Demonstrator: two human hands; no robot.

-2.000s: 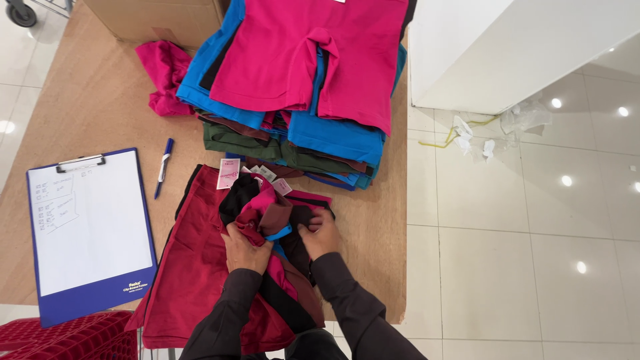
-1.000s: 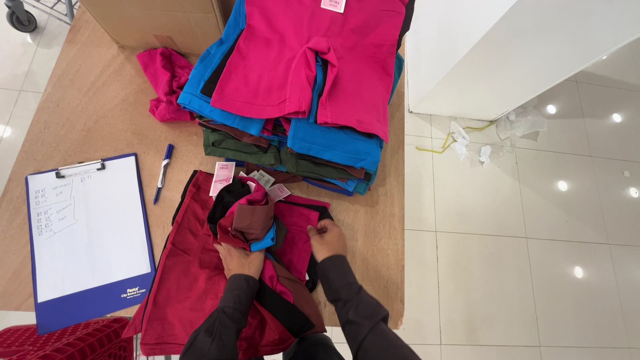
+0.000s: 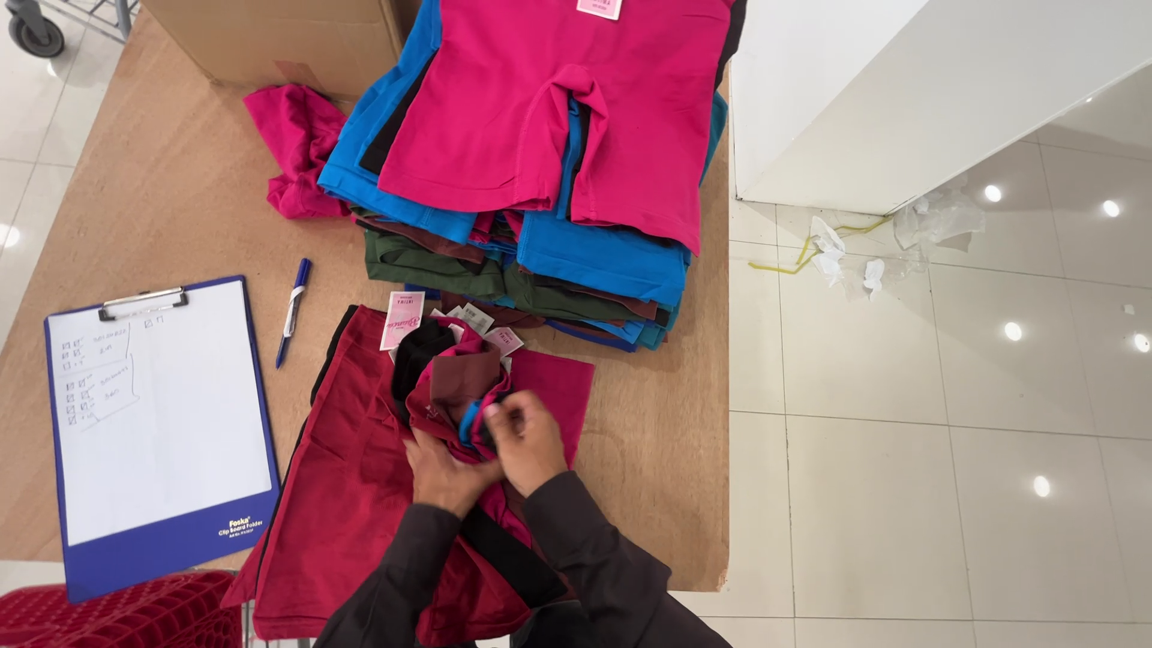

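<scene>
A pile of stretch shorts with red ones (image 3: pixel 351 486) outermost lies at the near edge of the wooden table. Its gathered waistbands (image 3: pixel 463 387), in black, brown, pink and blue, bunch up near the middle, with paper hang tags (image 3: pixel 402 320) beside them. My left hand (image 3: pixel 445 472) presses on the bunch from below, its fingers partly hidden in the cloth. With thumb and fingertips my right hand (image 3: pixel 526 441) pinches a dark and pink waistband edge at the right of the bunch; it is slightly blurred. Behind stands a thick stack of shorts, pink (image 3: pixel 504 135) on top.
A blue clipboard (image 3: pixel 171 562) with a marked sheet and a blue pen (image 3: pixel 292 310) lie at the left. A crumpled pink garment (image 3: pixel 301 153) rests by a cardboard box (image 3: pixel 279 40). A red basket (image 3: pixel 126 616) is at the lower left, a white column (image 3: pixel 837 99) at the right.
My right hand has moved left from the pink cloth at the right side to the waistband bunch. My left hand has stayed on the bunch.
</scene>
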